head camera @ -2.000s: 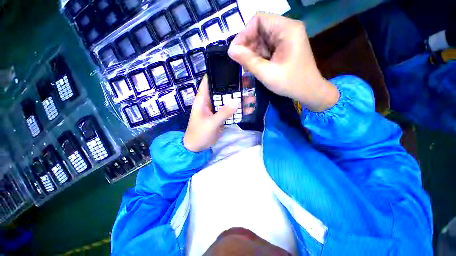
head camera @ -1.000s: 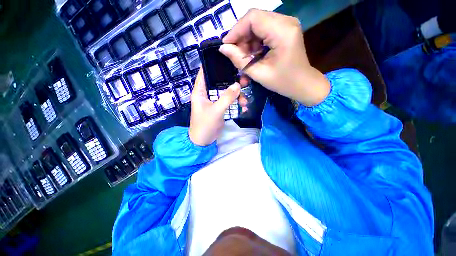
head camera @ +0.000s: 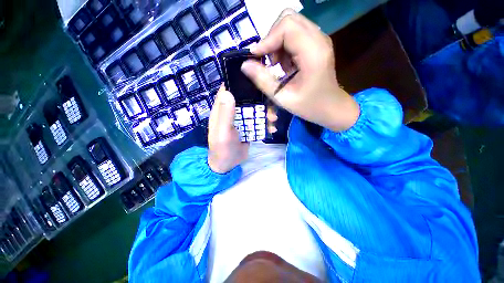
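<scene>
A black phone body [head camera: 250,122] with white keys below a dark screen is upright above my lap. My left hand [head camera: 225,135] holds its lower part, thumb along the left edge. My right hand [head camera: 304,69] is at the phone's top, with fingertips on a glossy black display window [head camera: 241,72] lying over the screen area; its exact fit is hard to tell. A thin dark tool [head camera: 285,81], like tweezers, sticks out of my right hand, pointing down-left. My right fingers partly hide the phone's upper right.
A shiny clear tray of black window frames [head camera: 168,88] lies directly ahead. Clear trays with whole phones [head camera: 85,178] are at the left. A white paper [head camera: 271,12] lies at the tray's right corner. A brown carton [head camera: 376,61] and a neighbour's blue sleeve [head camera: 464,83] are at the right.
The thin tool showed in my right hand from one second ago. My left thumb has moved from the keys to the phone's left edge, uncovering the keys. My right fingertips remain at the top.
</scene>
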